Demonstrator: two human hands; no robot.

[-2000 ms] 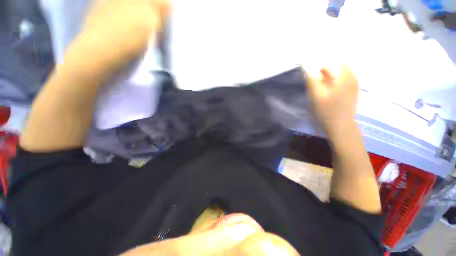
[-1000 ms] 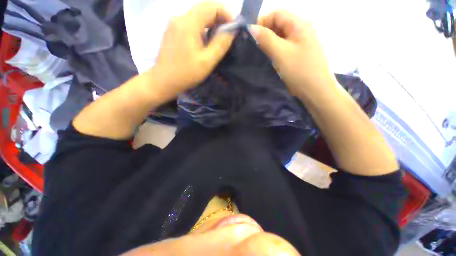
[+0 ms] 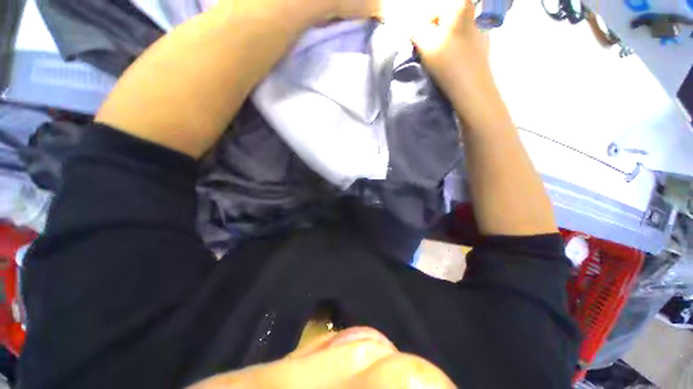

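A dark grey garment piece (image 3: 425, 121) lies bunched over the table edge and my lap. Pale lining fabric (image 3: 334, 114) hangs over its middle, with its lower corner pointing towards me. My right hand (image 3: 450, 38) is at the top centre, fingers curled and closed on the upper edge of the dark garment. My left hand (image 3: 365, 7) is beside it above the pale lining, partly cut off by the top edge and washed out, so its grip is unclear.
A blue-grey cylindrical part (image 3: 492, 13) and black-handled scissors (image 3: 564, 9) lie on the white table (image 3: 562, 91). The machine head (image 3: 661, 34) is top right. Red baskets (image 3: 604, 292) stand below on both sides. More grey cloth (image 3: 106, 30) lies at upper left.
Both hands have moved from the pinched dark cloth at centre to the top edge of the view. The pale lining now shows over the dark cloth. The view has shifted.
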